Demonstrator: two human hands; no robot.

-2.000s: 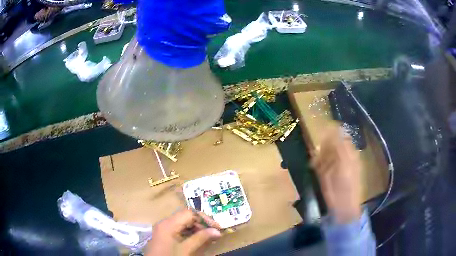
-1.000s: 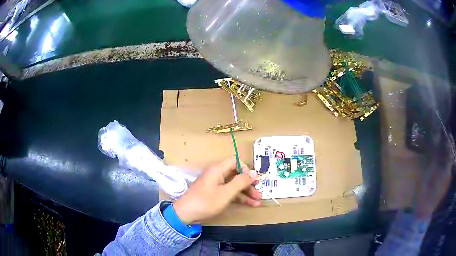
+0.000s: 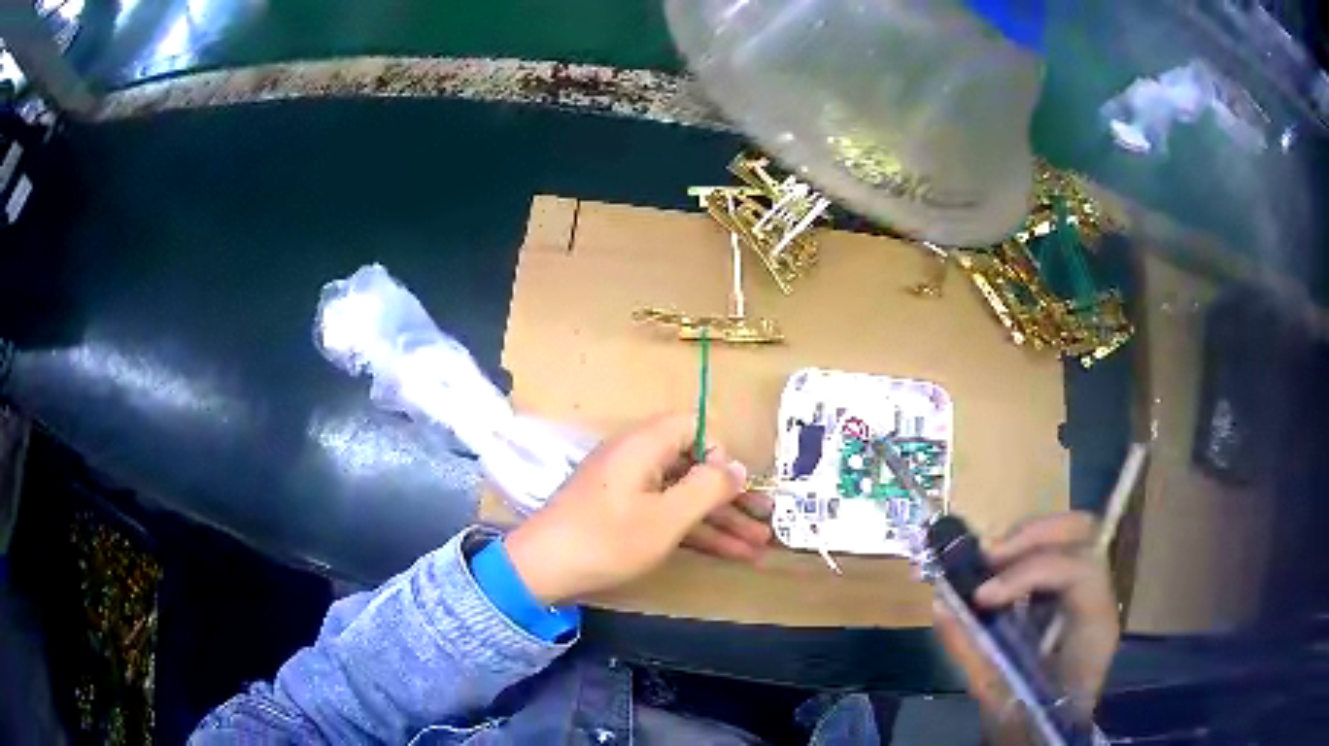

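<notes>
The open white housing (image 3: 863,528) lies on the brown cardboard, with a green circuit board (image 3: 870,474) and a dark block inside. My left hand (image 3: 641,503) is at its left edge, thumb and fingers pinched on the lower end of a green wire (image 3: 704,386). The wire runs up to a brass strip (image 3: 714,330). My right hand (image 3: 1042,605) is at the lower right, somewhat blurred, around a black-handled tool (image 3: 956,551), likely a soldering iron. Its thin shaft points over the board; tip contact is unclear. A pale stick (image 3: 1124,493) stands up from the same hand.
A bagged white cord (image 3: 437,394) lies left of the cardboard (image 3: 598,277). Brass strips (image 3: 768,219) are heaped at its top, with another heap (image 3: 1042,277) with green wires at upper right. A clear fume hood (image 3: 875,117) hangs above. A cardboard tray (image 3: 1166,554) is at right.
My right hand has come from the tray at right to the housing, now with the black-handled tool. My left hand stays by the housing with the green wire. The view has shifted.
</notes>
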